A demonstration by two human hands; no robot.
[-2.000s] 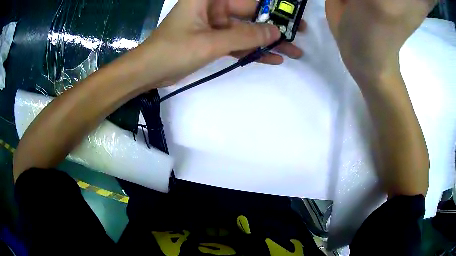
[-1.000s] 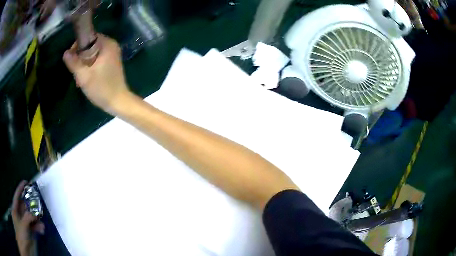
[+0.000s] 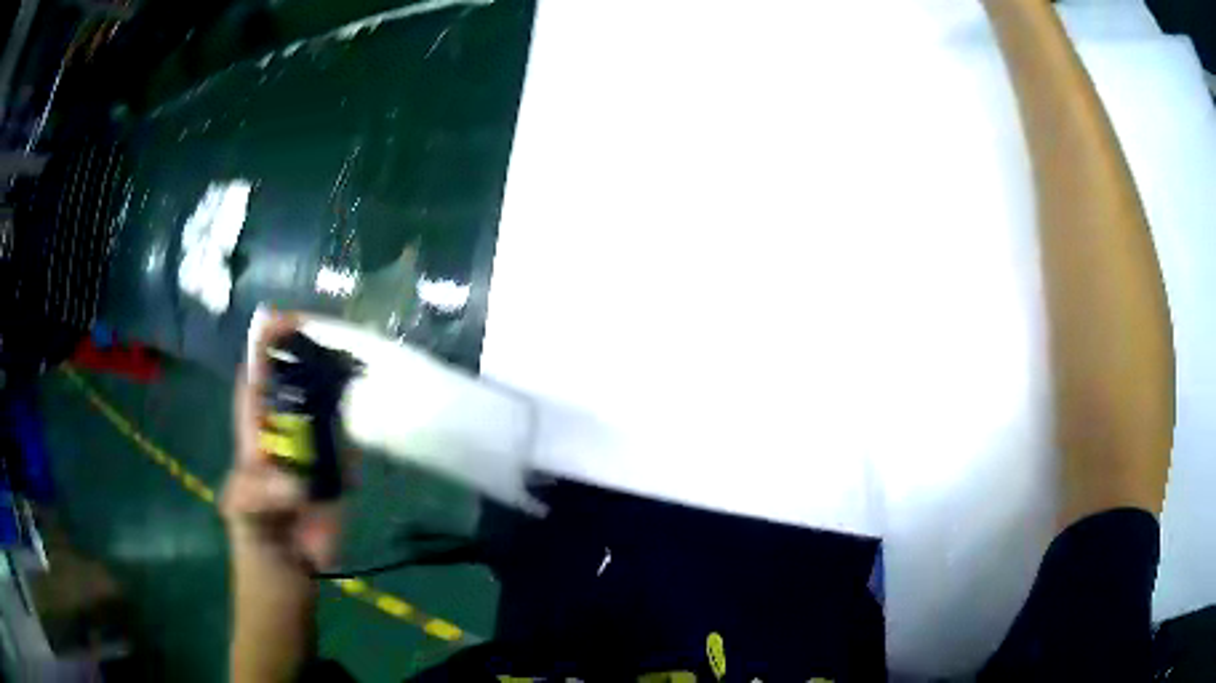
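The adapter circuit board [image 3: 291, 424], dark with a yellow block, is blurred in my left hand [image 3: 271, 487] at the lower left, beyond the left edge of the white sheets [image 3: 747, 254]. My left hand holds it. A thin black cord [image 3: 400, 554] runs from near my left hand to the right, towards my dark clothing. My right forearm [image 3: 1100, 307] extends up along the right side over the white sheets. My right hand is cut off by the top edge of the picture.
A whitish foam roll [image 3: 434, 414] lies at the near left edge of the sheets, beside my left hand. A dark green glossy surface [image 3: 387, 160] spreads at the upper left. Yellow-black tape [image 3: 147, 447] crosses the green floor below left. A red item [image 3: 118, 358] is at the far left.
The camera has turned from the fan side back to the left. The board in my left hand now shows nearer and larger. My right hand, seen before at the upper left, has left the picture.
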